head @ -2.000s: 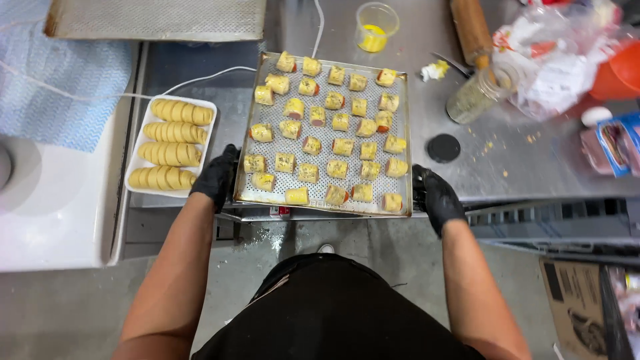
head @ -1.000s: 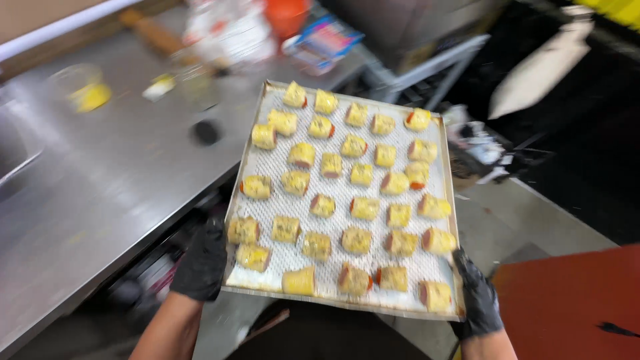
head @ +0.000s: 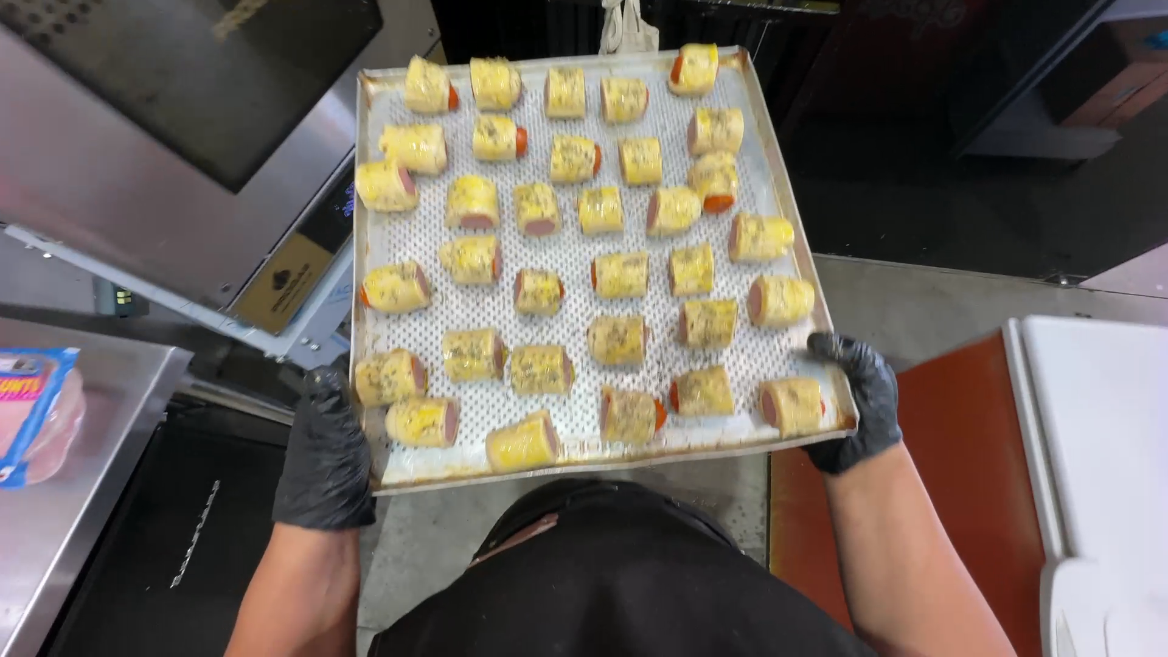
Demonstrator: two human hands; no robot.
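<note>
A perforated metal baking tray (head: 566, 310) is held up level before my body. On it stand several rows of small dough-wrapped sausage rolls (head: 620, 276), glazed yellow and sprinkled with dark seasoning; orange-red ends show on some. My left hand (head: 326, 447), in a black glove, grips the tray's near left corner, its fingers partly hidden under the rim. At the near right corner my right hand (head: 858, 401), also black-gloved, holds the tray with the thumb over the edge and the other fingers beneath.
At the upper left stands a steel oven (head: 283, 210) with a dark glass door. A steel worktop (head: 119, 383) at the left bears a packet of sliced meat (head: 41, 415). A white lidded chest (head: 1104, 438) and a red-brown surface (head: 949, 456) lie at the right, above grey floor (head: 912, 292).
Both hands still hold the tray, which has been carried from the worktop with the long pastries to beside the oven. The view has turned strongly.
</note>
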